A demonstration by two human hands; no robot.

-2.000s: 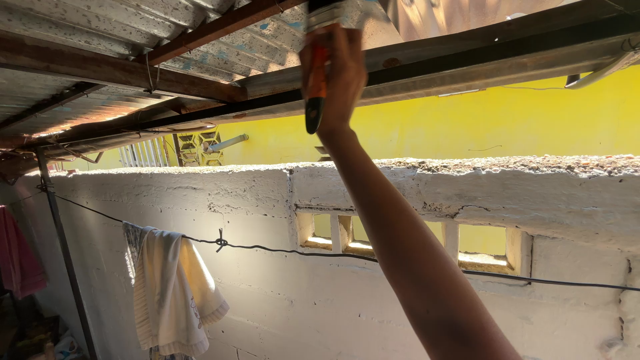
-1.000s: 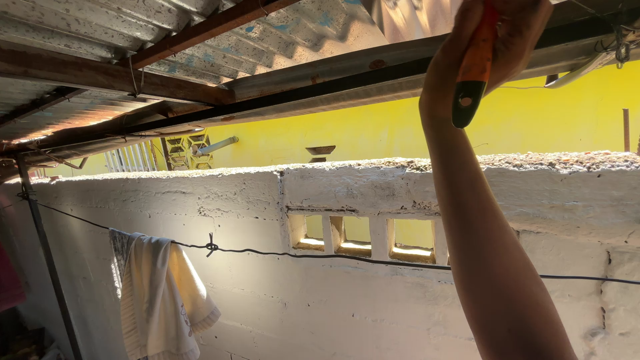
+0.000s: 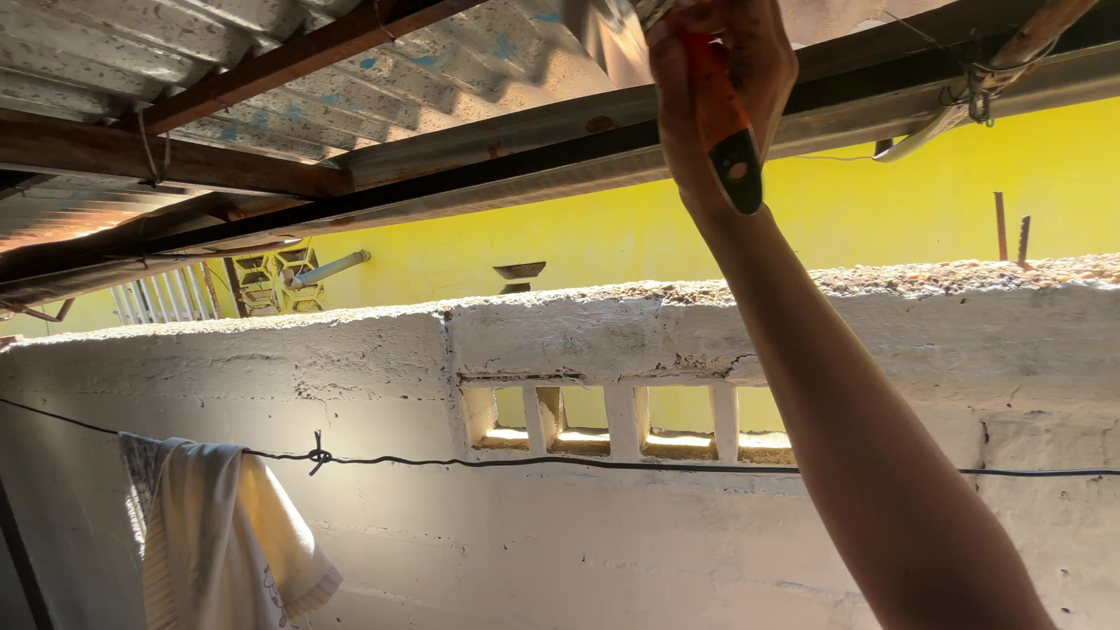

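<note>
My right hand [image 3: 731,79] is raised at the upper middle, shut around the orange-and-black handle of a paintbrush [image 3: 722,114]. The handle's black end points down along my wrist. At the top edge the brush's metal part and head are blurred and partly cut off, close below the corrugated metal roofing sheet [image 3: 472,61]. Whether the head touches the sheet cannot be told. A dark metal beam [image 3: 525,162] passes behind my hand. My left hand is not in view.
A rough whitewashed wall [image 3: 569,542] with several vent openings stands ahead. A dark line [image 3: 560,459] crosses in front of it, with a pale cloth [image 3: 210,525] hanging at the left. A wire-bound pole [image 3: 1032,44] meets the beam at upper right. Rusty rods [image 3: 1002,226] rise behind the wall.
My right hand, still gripping the brush, moved right along the roof edge between the two earlier frames, and since then has come back partway left.
</note>
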